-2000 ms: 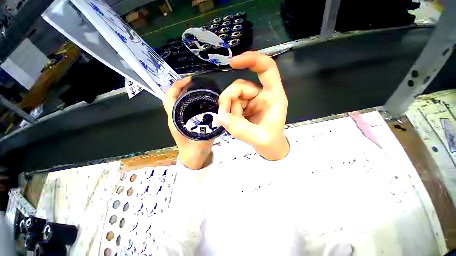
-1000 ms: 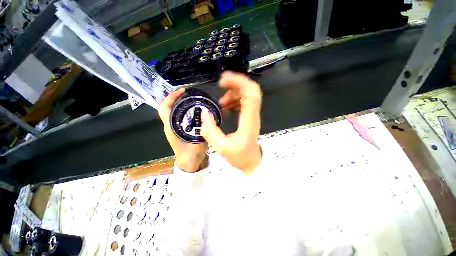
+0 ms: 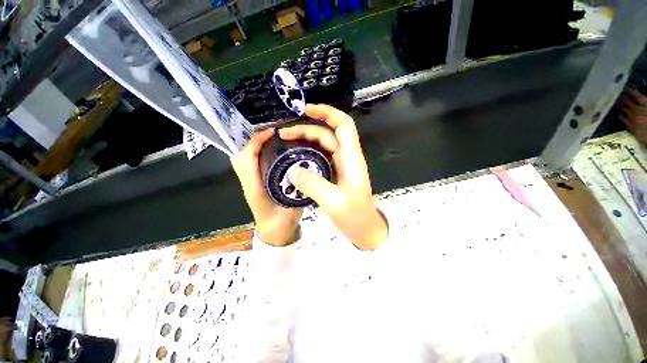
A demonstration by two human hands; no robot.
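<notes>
A black housing [image 3: 272, 186] is held open end up, with a white patterned disc [image 3: 310, 172] in its end. My left hand [image 3: 268, 205] is wrapped round its left side and also holds a tall white label sheet [image 3: 186, 78] upright. My right hand [image 3: 347, 191] has its thumb inside the ring, pressed on the disc, with fingers curled round the far right side. A thin white disc with cut-outs [image 3: 289, 91] hangs at my raised right fingertip. The thumb hides part of the fitted disc.
Sheets with brown and grey round holes [image 3: 170, 308] and dark marks [image 3: 216, 301] lie on the bench at left. Black housings [image 3: 92, 347] stand lower left. A dark conveyor belt [image 3: 454, 120] runs behind, housing trays [image 3: 323, 64] beyond. Pink strip [image 3: 516, 190] and metal upright [image 3: 592, 92] are right, with another person's hand [image 3: 635, 113].
The disc in the housing was tilted at first and now sits in the end under my right thumb. My right fingers have closed round the housing, which has shifted slightly right.
</notes>
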